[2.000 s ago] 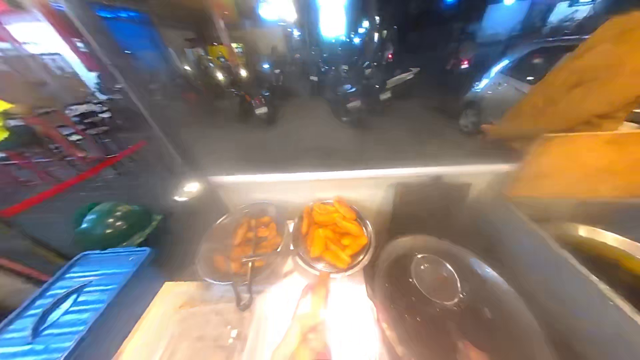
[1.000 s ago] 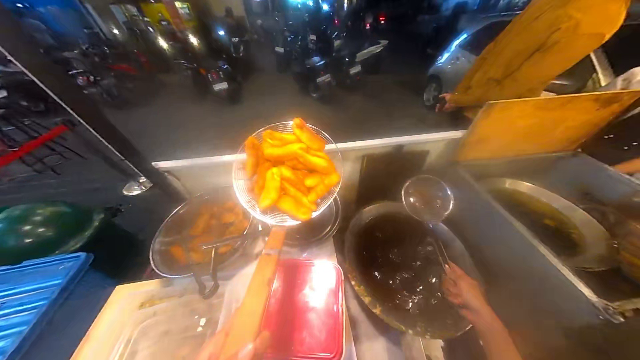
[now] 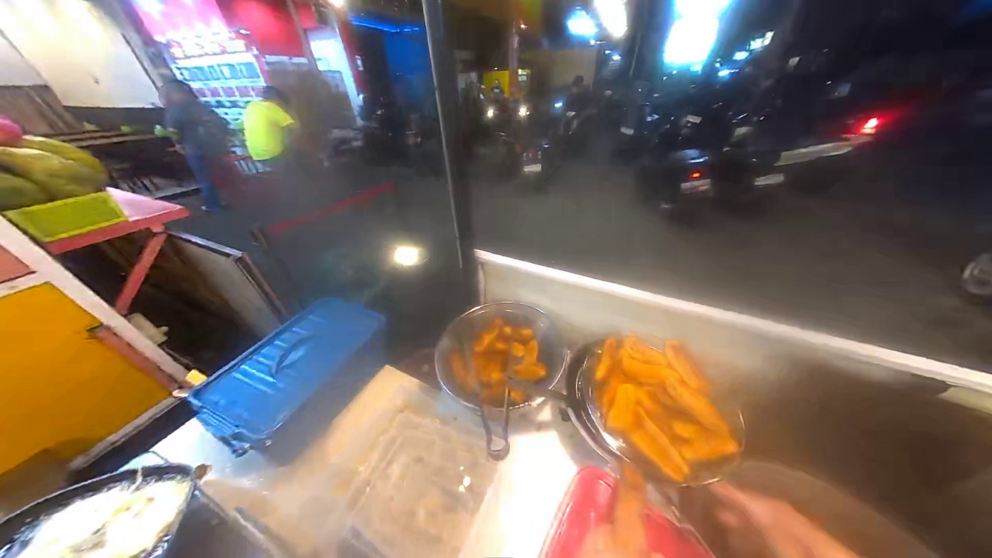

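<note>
At the lower edge, my left hand [image 3: 608, 541] grips the wooden handle [image 3: 629, 496] of a wire strainer [image 3: 740, 434] heaped with golden fried pieces [image 3: 659, 395]. The strainer is over a round metal vessel beside the counter's back wall. My right hand [image 3: 775, 523], blurred, is just below the strainer's right side; whether it holds anything is unclear. Left of the strainer, a mesh-like bowl [image 3: 447, 364] contains more fried pieces and metal tongs [image 3: 497, 446]. A red lidded container [image 3: 577, 508] lies beneath the handle.
A clear plastic tray [image 3: 422, 480] lies on the counter beside a blue lidded box [image 3: 291, 360]. At the bottom left is a dark pan [image 3: 182, 473] with pale contents. A wok [image 3: 841, 504] is at the lower right. A black post [image 3: 451, 155] rises behind; people stand beyond.
The view has swung left. The loaded strainer, raised above the counter a second ago, is now lower, beside the bowl. The ladle seen in my right hand then cannot be made out now.
</note>
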